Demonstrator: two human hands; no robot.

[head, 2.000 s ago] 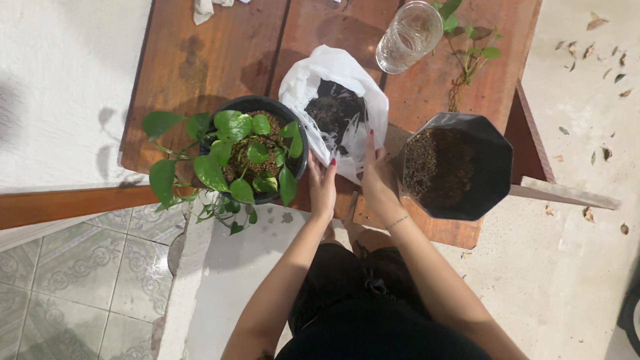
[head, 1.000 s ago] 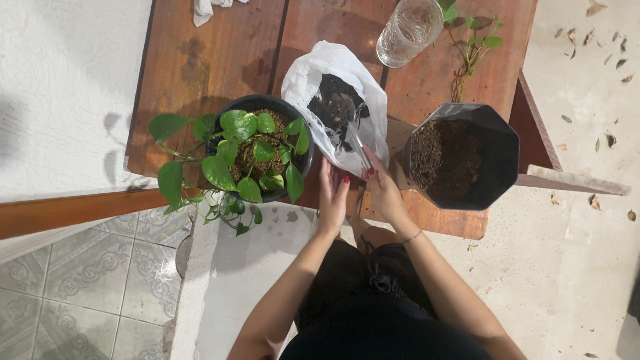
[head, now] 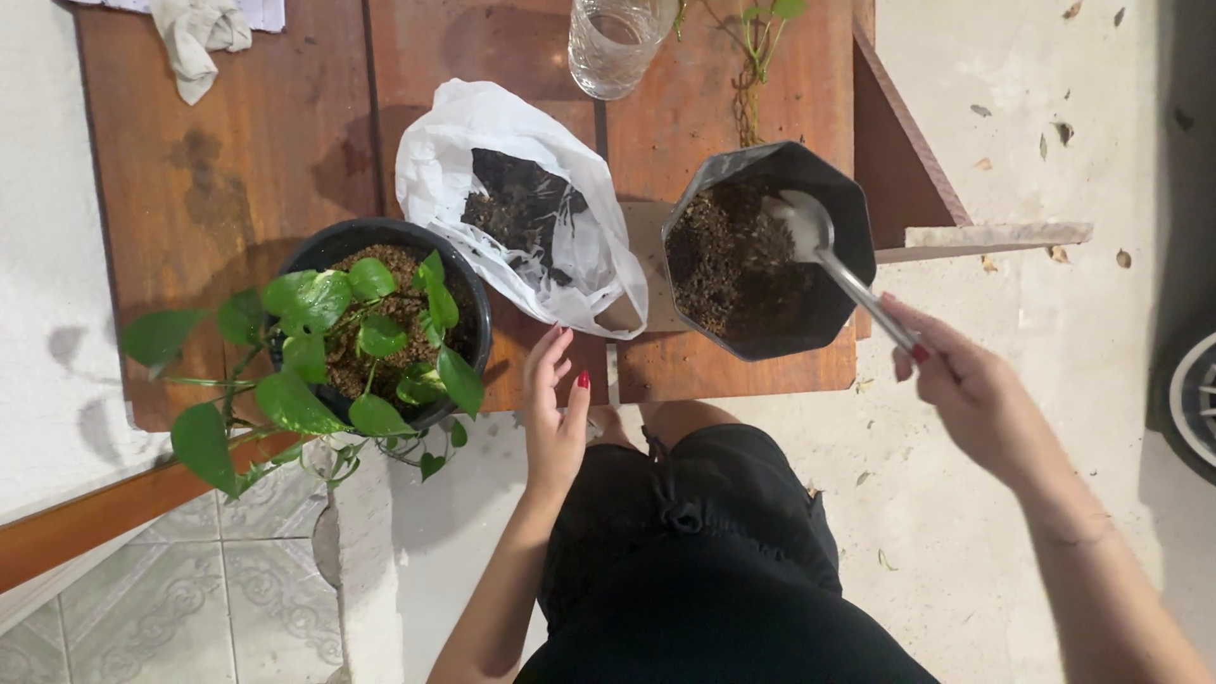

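My right hand (head: 959,380) grips the handle of a metal spoon (head: 860,290), whose bowl is inside an octagonal black plastic pot (head: 845,218) with dark soil in it. My left hand (head: 559,408) holds nothing, its fingers apart, just below the lower edge of a white plastic bag (head: 608,228). The open bag holds dark soil (head: 518,204). To the left of it, a round black pot (head: 483,313) carries a leafy green pothos plant (head: 318,304) in brown granular material.
A glass of water (head: 617,47) stands at the table's far side. Right of it lies a rooted plant cutting (head: 755,57). A white cloth (head: 195,43) is at the far left of the wooden table (head: 275,123). A wooden board (head: 997,236) juts out at the right.
My right hand has moved right from the bag, with the spoon now over the octagonal pot's soil. My left hand remains near the bag's lower edge.
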